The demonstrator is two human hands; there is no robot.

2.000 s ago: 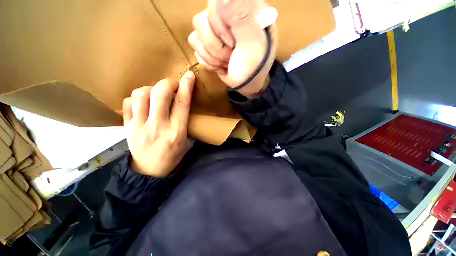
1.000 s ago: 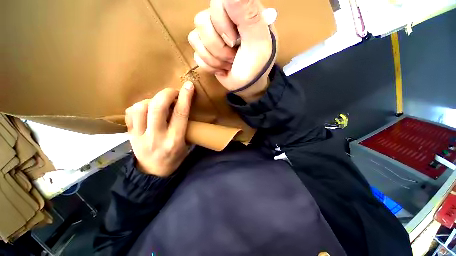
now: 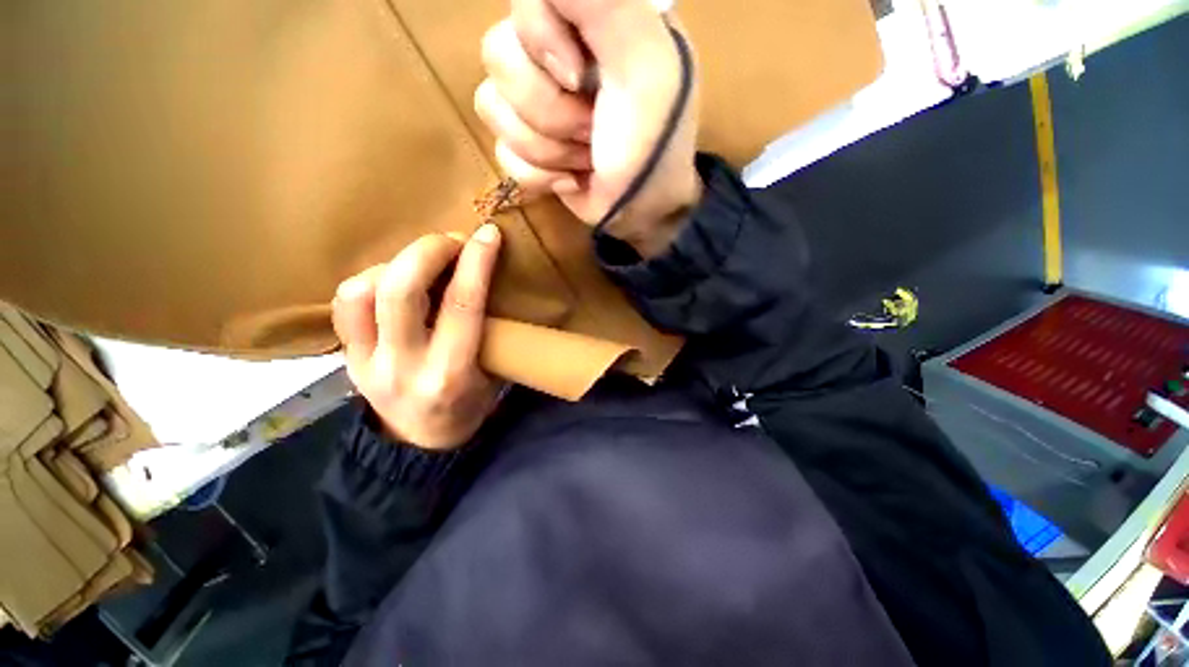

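Observation:
The tan bag panel point(image 3: 261, 156) spreads over the upper left and centre, a stitched seam running down it, its near edge curled. A small gold metal logo fitting point(image 3: 497, 198) sits beside the seam. My left hand point(image 3: 424, 339) grips the panel's near edge, its index fingertip just below the fitting. My right hand point(image 3: 593, 111) is a closed fist above the seam, fingertips beside the fitting. A white tool end shows slightly at its top; the tool's tip is hidden. A black band is around this hand.
A stack of tan panels point(image 3: 59, 482) is at the far left, by the white tabletop point(image 3: 176, 397). A red-topped grey machine point(image 3: 1063, 371) stands at the right. A yellow line point(image 3: 1047, 183) and a small yellow thing point(image 3: 900, 308) show against the dark floor. A pinkish tool point(image 3: 941, 46) lies at the upper right.
My right hand has shifted slightly left and up. My left fingertip has dropped a little, showing more of the fitting. The panel's near left edge has curled over and bulges lower.

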